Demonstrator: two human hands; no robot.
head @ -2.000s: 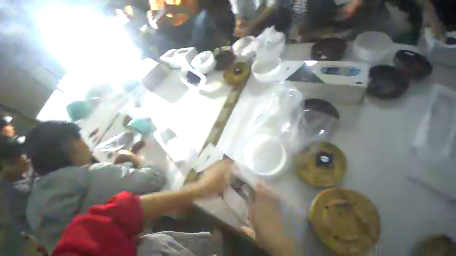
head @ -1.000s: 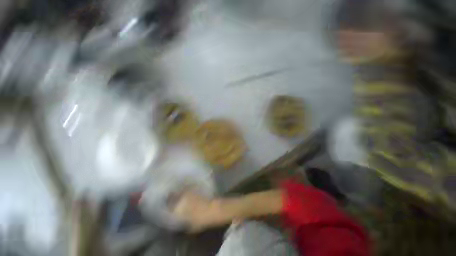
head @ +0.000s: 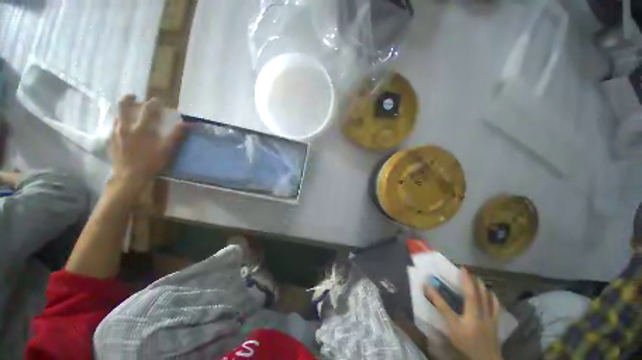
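My left hand (head: 137, 144) is at the left end of an open white box (head: 232, 190), its thumb over the end and its fingers on the far side. In the box lies a bluish mirror dash cam (head: 236, 160) under clear plastic. The box rests near the table's front edge. My right hand (head: 475, 320) holds a white carton part (head: 429, 306) with a red corner and a blue picture, low at the right beyond the table edge. Whether it is the lid or a whole carton cannot be told.
A white cup (head: 294, 95) stands behind the box, beside a clear plastic bag (head: 352, 35). Three gold shells (head: 422, 186) lie to its right. A white packing frame (head: 63, 105) lies at the left. A grey sleeve (head: 46, 211) shows at the left, a checked sleeve (head: 605, 323) at the right.
The view has turned and sharpened. The open box with the bluish device now shows under my left hand. My right hand has come into view at the lower right with the white carton part.
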